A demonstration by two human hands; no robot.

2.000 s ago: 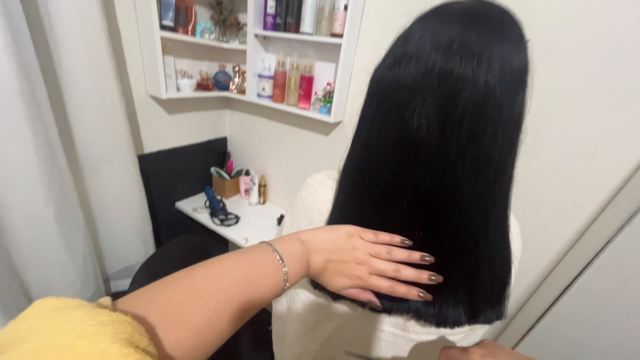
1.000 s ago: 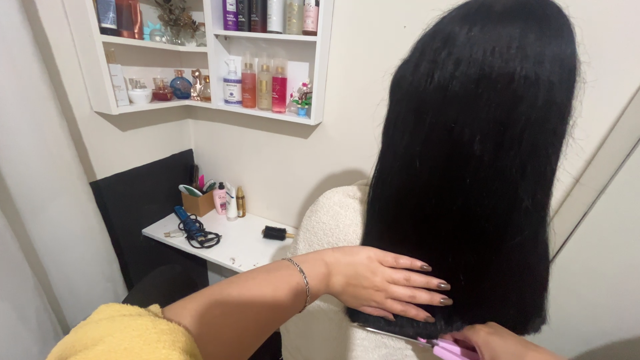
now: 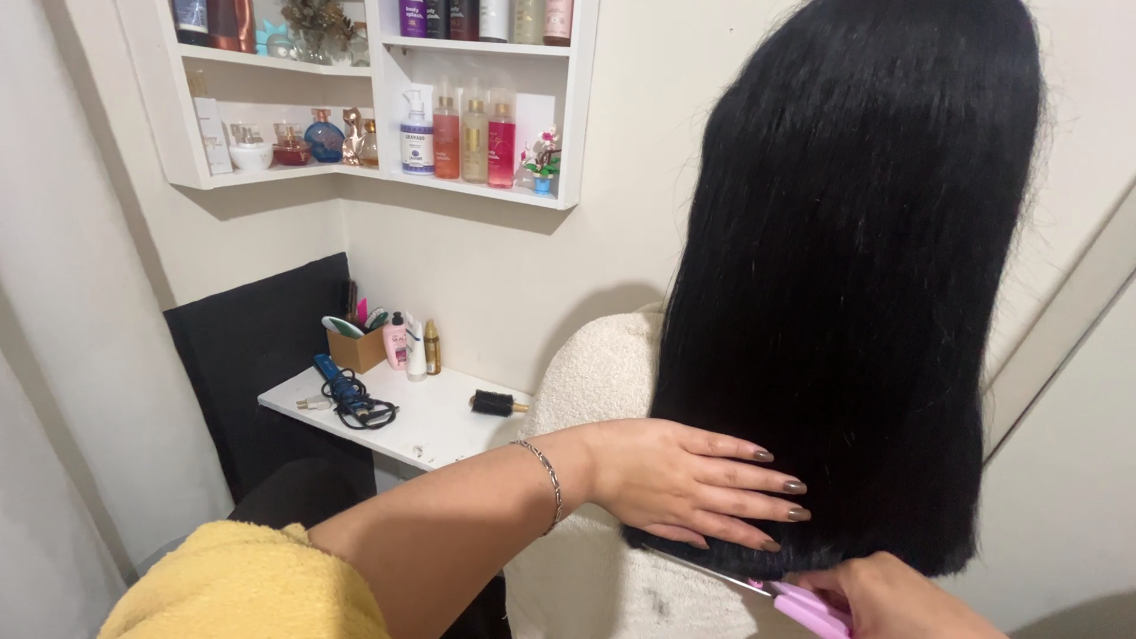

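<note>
Long straight black hair (image 3: pixel 852 293) hangs down the back of a person in a cream fleece garment (image 3: pixel 595 373). My left hand (image 3: pixel 701 484) lies flat on the lower left part of the hair, fingers apart and pointing right, holding nothing. Below it, at the bottom right, my right hand (image 3: pixel 887 595) grips pink-handled scissors (image 3: pixel 812 612). Their metal blades point left along the hair's lower edge, just under my left fingertips. Part of the right hand lies beyond the bottom of the view.
A white table (image 3: pixel 444 435) at left holds a round hairbrush (image 3: pixel 497 403), a blue hair iron (image 3: pixel 342 390) with a black cord, a box of brushes (image 3: pixel 355 346) and several bottles. White wall shelves (image 3: pixel 479 195) carry bottles. A grey curtain (image 3: pixel 80 355) hangs at far left.
My right hand, barely in view two seconds ago, has come up at the hair's lower edge with the scissors. My left hand stays on the hair. The view has shifted.
</note>
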